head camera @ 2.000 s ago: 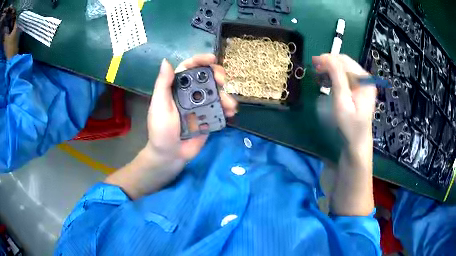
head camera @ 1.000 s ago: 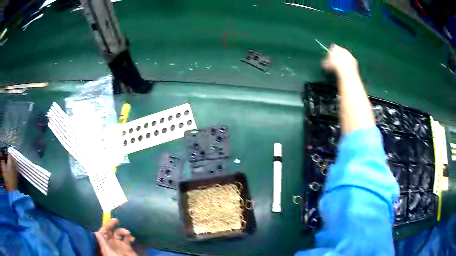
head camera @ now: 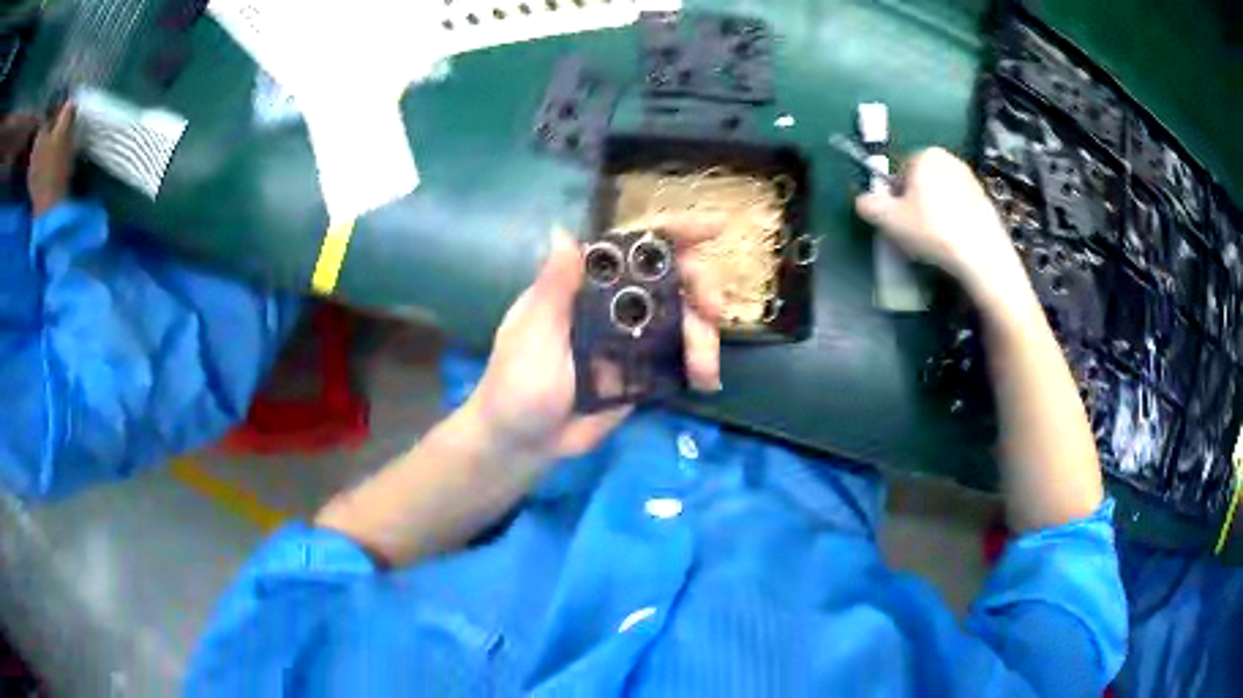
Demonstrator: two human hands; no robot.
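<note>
My left hand (head camera: 532, 357) holds a black lens cover (head camera: 630, 357) upright over the near edge of the ring box (head camera: 807, 280). Gold rings show around its three round openings. My right hand (head camera: 934, 216) is right of the box, its fingers closed on slim dark tweezers (head camera: 859, 157) that point up and left. The tweezers are apart from the cover. A white paint marker (head camera: 874, 123) lies behind them, partly hidden by the right fingers. The box is heaped with gold rings (head camera: 750, 225), and one loose ring (head camera: 806, 250) shows at its right rim.
Black plates (head camera: 705, 57) lie beyond the box. A black glossy tray (head camera: 1125, 293) with parts is at right. White sheets (head camera: 361, 150) and yellow tape (head camera: 331, 256) are at left. Another person's sleeve (head camera: 123, 321) and hand (head camera: 55, 161) are at far left, near a striped sheet (head camera: 130, 137).
The view has tipped back down. My left hand, empty one second ago, now holds a cover. My right hand has come back from the far bench to beside the marker.
</note>
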